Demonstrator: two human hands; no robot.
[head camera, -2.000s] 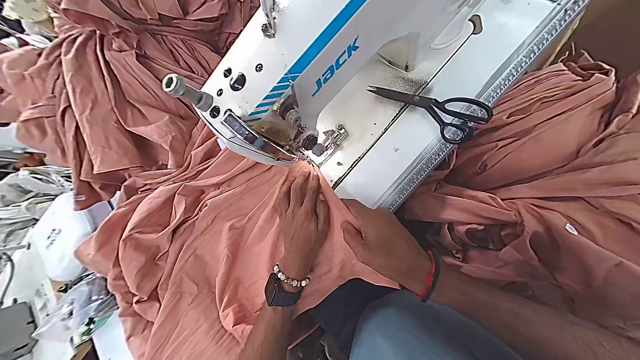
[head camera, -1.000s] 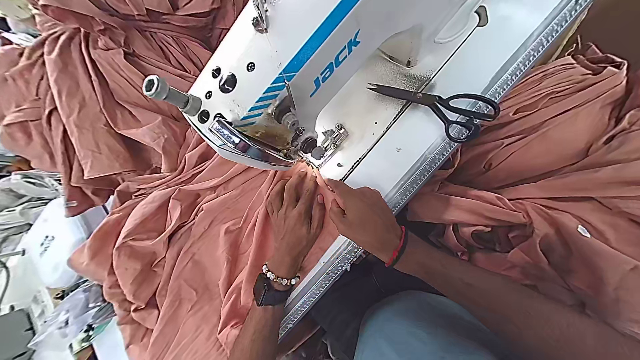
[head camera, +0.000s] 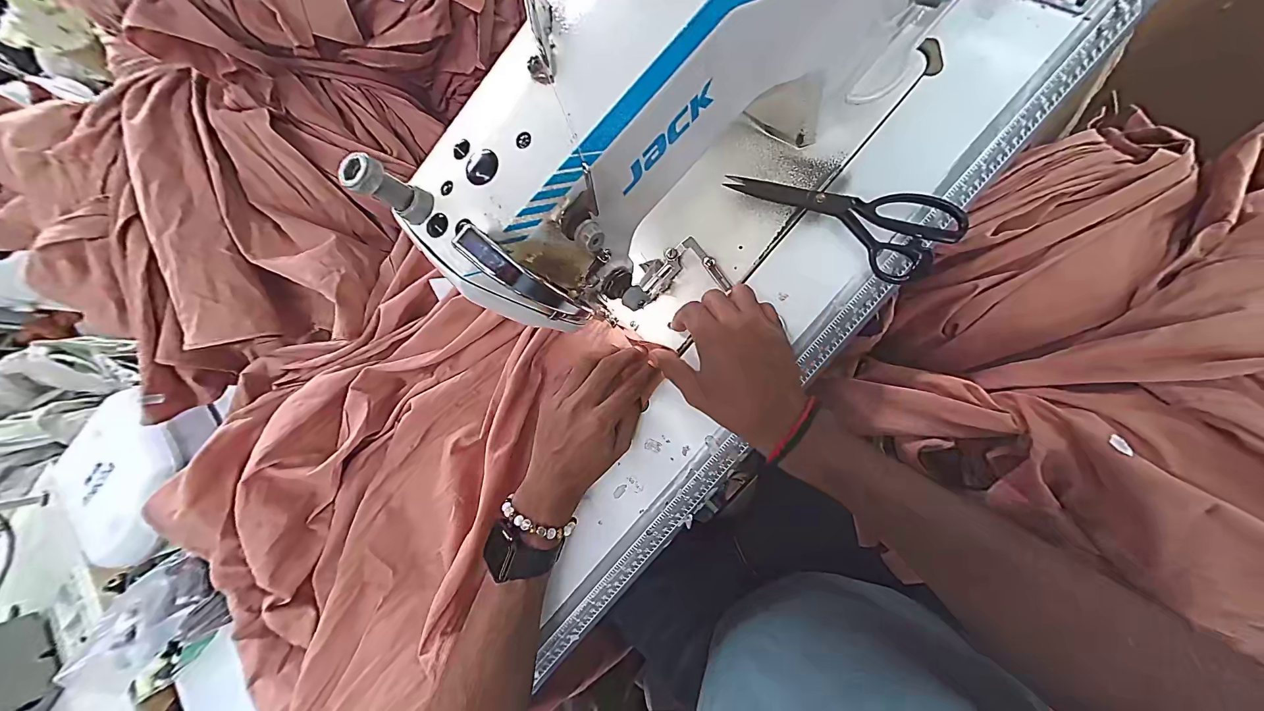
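Salmon-pink fabric (head camera: 375, 474) runs under the needle area of a white and blue Jack sewing machine (head camera: 652, 128). My left hand (head camera: 588, 415), with a beaded bracelet and a dark watch at the wrist, lies on the fabric just in front of the presser foot, its fingers bent over the cloth's edge. My right hand (head camera: 741, 360) is beside it, thumb near the left fingertips at the fabric edge, its other fingers curled over the machine bed. Whether it pinches the cloth cannot be made out. Black-handled scissors (head camera: 849, 209) lie on the bed to the right of the needle.
More pink fabric is heaped behind the machine (head camera: 257, 178) and at the right (head camera: 1086, 375). A measuring tape strip (head camera: 839, 331) runs along the table's front edge. At the far left are a white machine part (head camera: 118, 479) and plastic bags (head camera: 148, 612).
The fabric that lay under my right hand at first has moved left, baring the table's front part. My right hand's fingers now rest farther over the machine bed. The scissors stay on the bed.
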